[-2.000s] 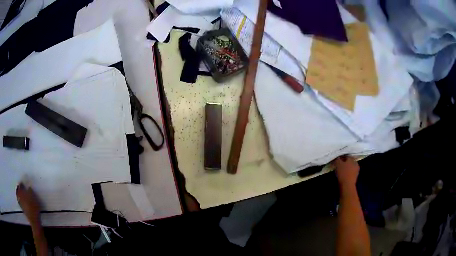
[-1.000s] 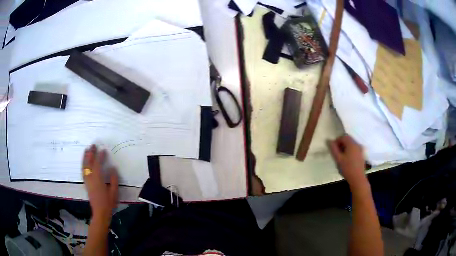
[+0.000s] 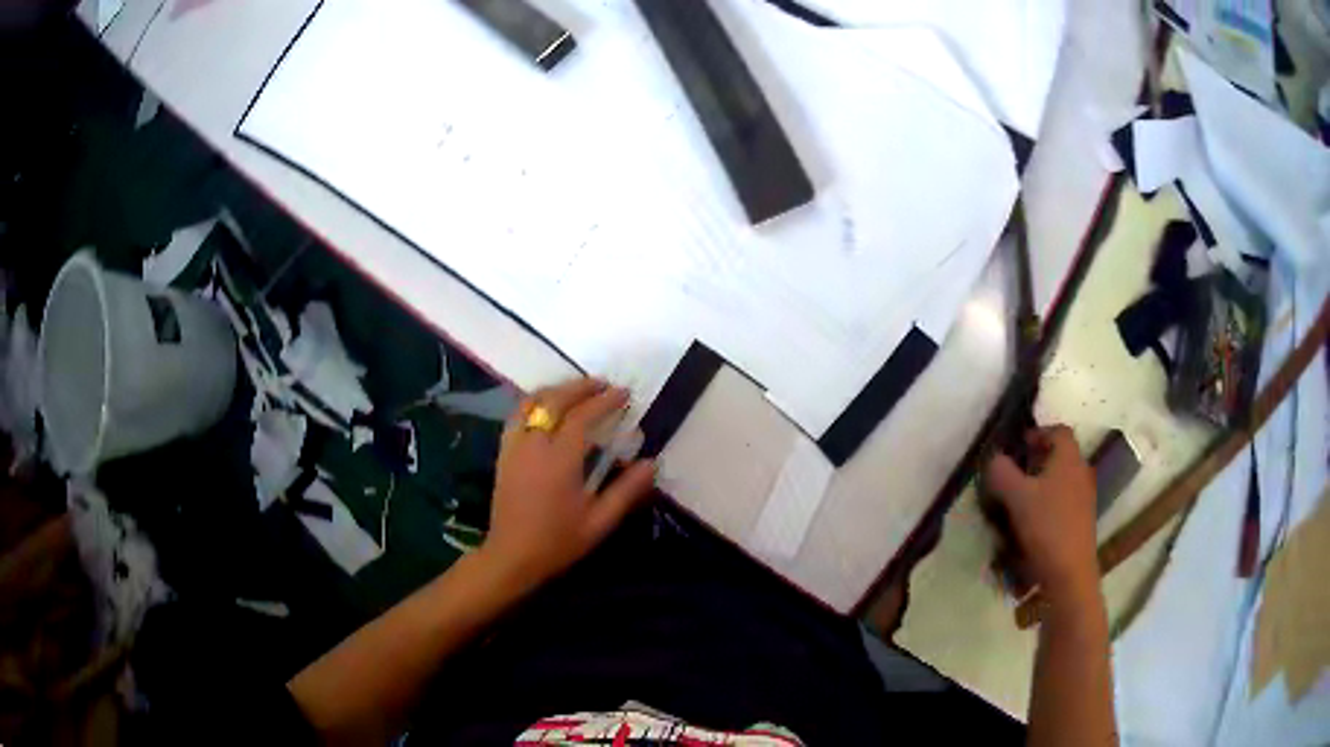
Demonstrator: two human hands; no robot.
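Note:
The white paper pattern lies on navy fabric, which shows as dark borders around a notch. My left hand, with a yellow ring, is at the table's front edge by the notch's left corner. Its thumb and fingers are around a small pale piece; whether they grip it is unclear. My right hand is closed around the dark handles of the shears, whose blades point away from me beside the cloth's right side.
A large weight and a small weight lie on the paper. Another weight, a long brown stick and a box of small mixed things are on the right. A white bucket and scraps are on the green floor left.
The view has swung left and closer. My right hand has moved from the bare side surface to the shears and taken hold of them. My left hand has moved from the paper to the notch's corner.

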